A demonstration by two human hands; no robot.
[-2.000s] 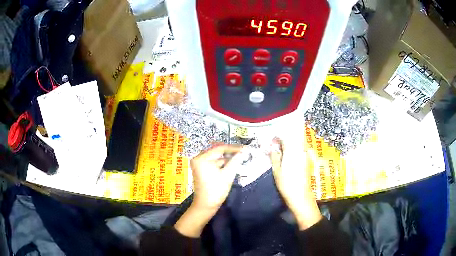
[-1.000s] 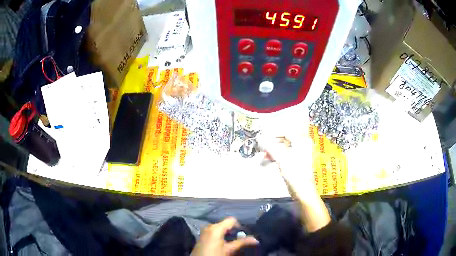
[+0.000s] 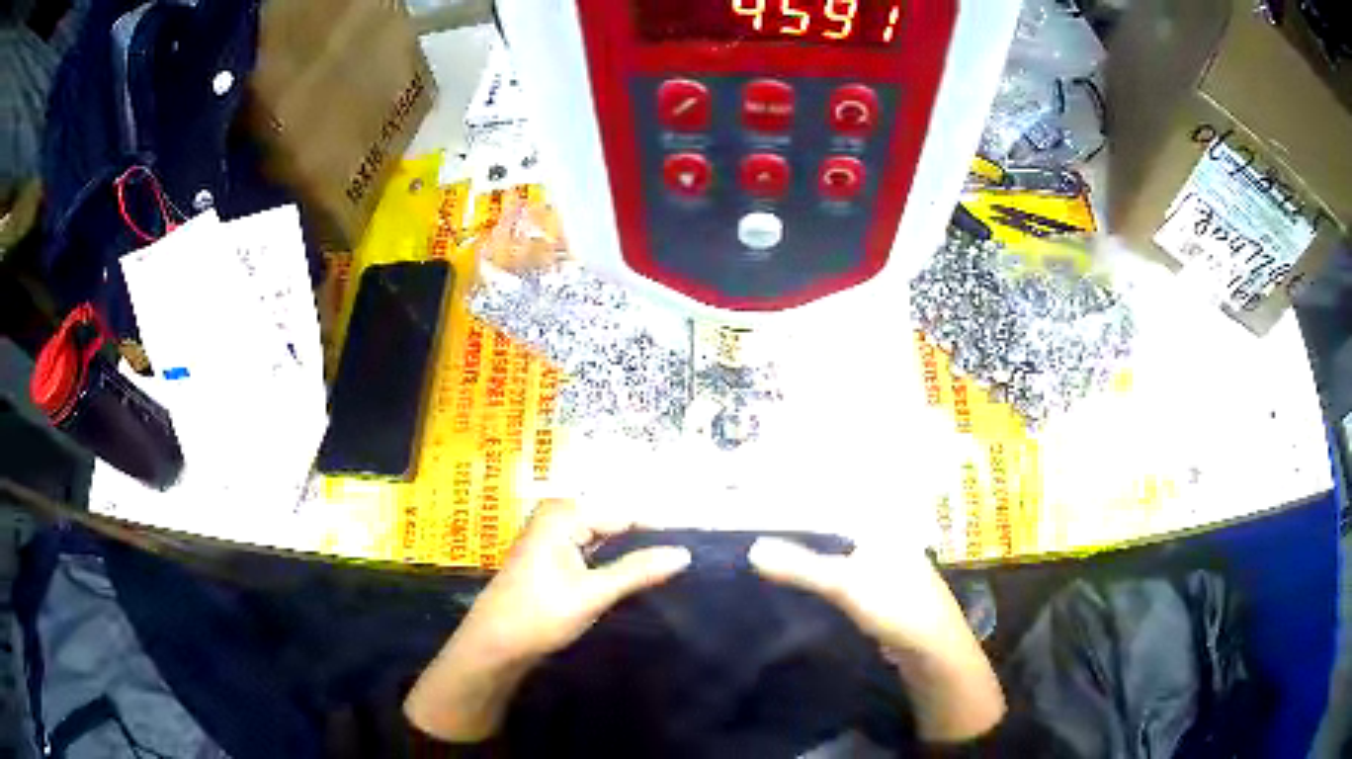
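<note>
A dark garment point(image 3: 712, 638) hangs over the table's front edge toward my lap. My left hand point(image 3: 571, 586) and my right hand point(image 3: 853, 593) both hold its upper edge, thumbs on top and pointing toward each other. The press head point(image 3: 759, 178) stands above, its red panel showing 4591, partly cut off by the top of the picture. The lower die point(image 3: 731, 427) lies bare under the head, away from the cloth. A loose pile of small silvery pieces point(image 3: 593, 341) is left of it, another shiny pile point(image 3: 1023, 326) right of it.
Left are a black phone point(image 3: 389, 371), paper slips point(image 3: 230, 349), a dark cylinder with red cord point(image 3: 111, 408), a carton point(image 3: 334, 119) and a navy garment point(image 3: 163, 111). Yellow-black handled tools point(image 3: 1031, 200) lie behind the right pile. A labelled carton point(image 3: 1238, 193) stands right.
My right hand has come back from the die to the garment. My left hand has moved up from the lap to the table edge, raising the cloth. The counter went from 4590 to 4591 earlier.
</note>
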